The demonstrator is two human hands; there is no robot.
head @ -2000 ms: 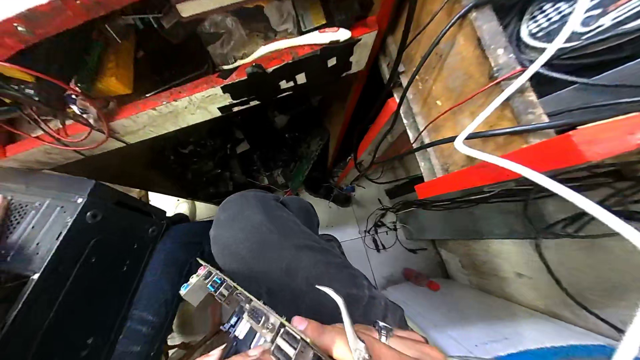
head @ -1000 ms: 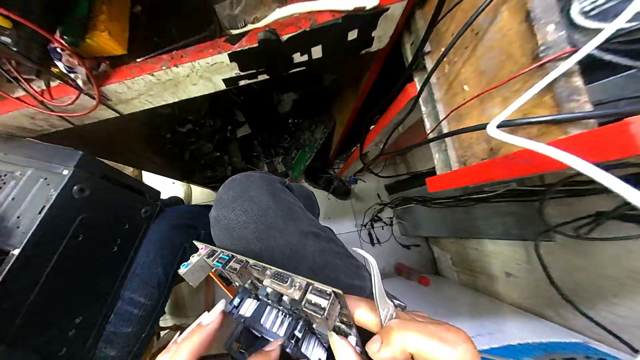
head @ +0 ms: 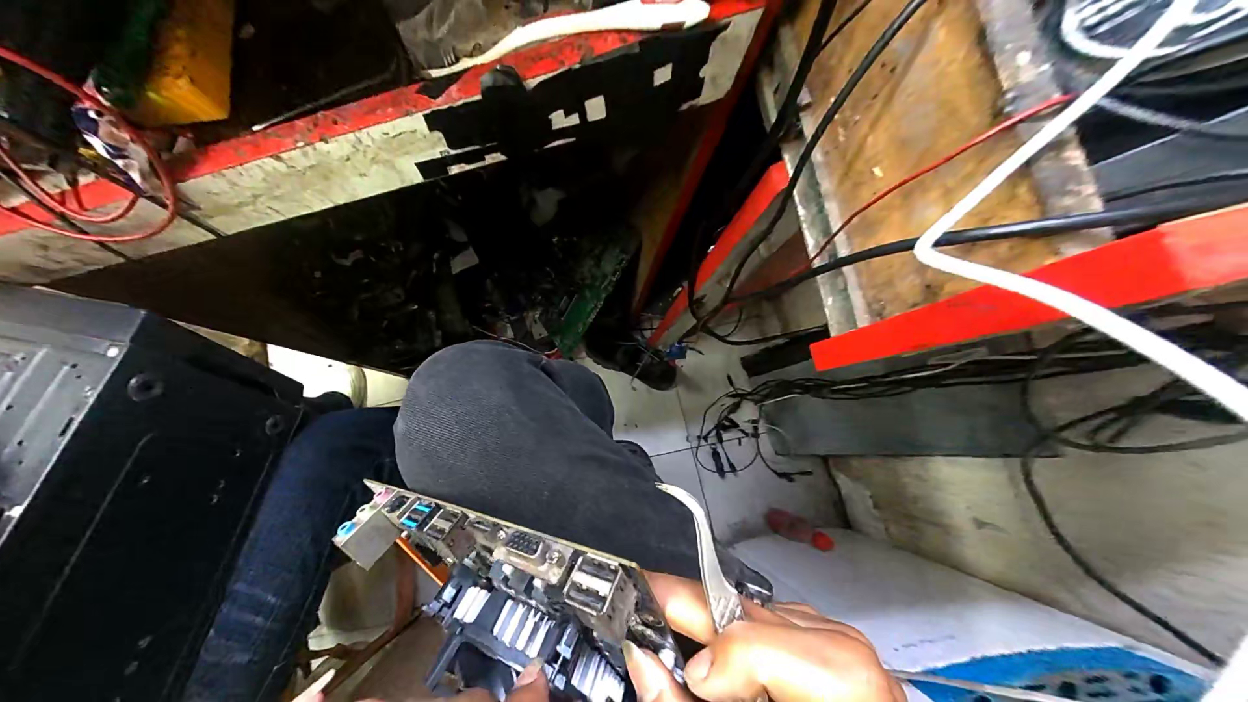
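A computer motherboard (head: 546,556) is held on edge at the lower middle, its row of rear ports facing up. A heatsink with a black plastic cooler frame (head: 526,629) is on its near side. My right hand (head: 770,653) grips the board's right end and also holds a curved metal tool (head: 707,556), perhaps tweezers, which points up and left. My left hand (head: 526,685) shows only as fingertips at the bottom edge, against the cooler frame; the rest is out of view.
A black computer case (head: 175,487) stands at the left beside a person's jeans-clad leg (head: 283,546). My knee (head: 497,419) is under the board. A red-edged bench (head: 322,127) crosses the top. A white cable (head: 1063,292) and black cables hang at the right. A red-handled object (head: 799,527) lies low right.
Since two seconds ago the motherboard has been raised further into view, showing more of its cooler. The curved tool stays in my right hand.
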